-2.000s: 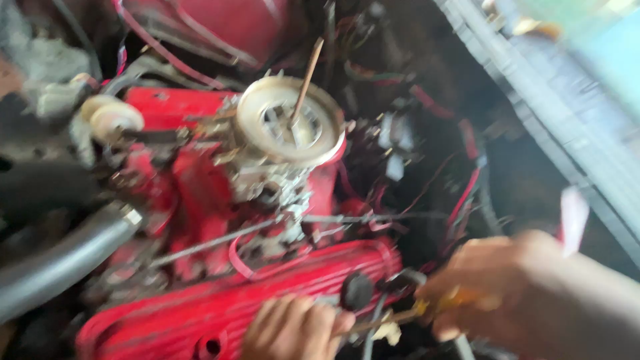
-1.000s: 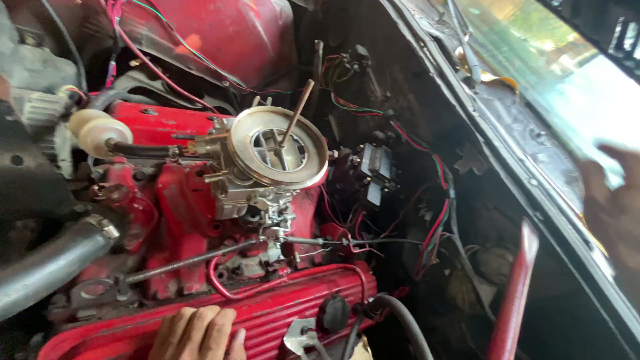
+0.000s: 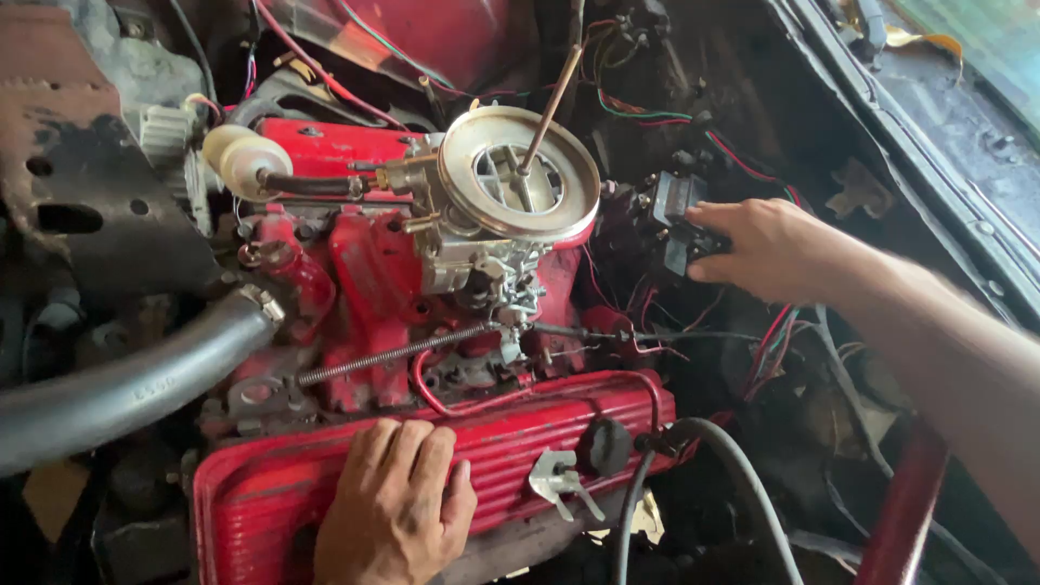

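My left hand [image 3: 398, 504] rests on the red ribbed valve cover [image 3: 276, 479], fingers bent over its upper face, with nothing seen in its grasp. At the right, my right hand [image 3: 756, 244] touches a dark distributor [image 3: 678, 211] behind the carburetor, thumb and fingers apart on its near side; whether it grips the part is hard to tell. The carburetor [image 3: 520, 175], with a round metal rim and an upright threaded stud, sits between the hands on the red intake manifold [image 3: 366, 301]. A black oil filler cap [image 3: 605, 447] and a metal bracket [image 3: 561, 483] are right of my left hand.
A thick black radiator hose [image 3: 138, 390] runs in from the left. Near it is a white plastic fuel filter [image 3: 248, 162]. Loose wires [image 3: 739, 166] hang along the firewall. A red bar [image 3: 902, 504] rises at lower right, and a grey hose [image 3: 739, 471] curves beside the valve cover.
My right hand was at the valve cover's end with a tool-like item, then at the far right edge near the windshield. Now it is at the distributor. My left hand stays on the valve cover.
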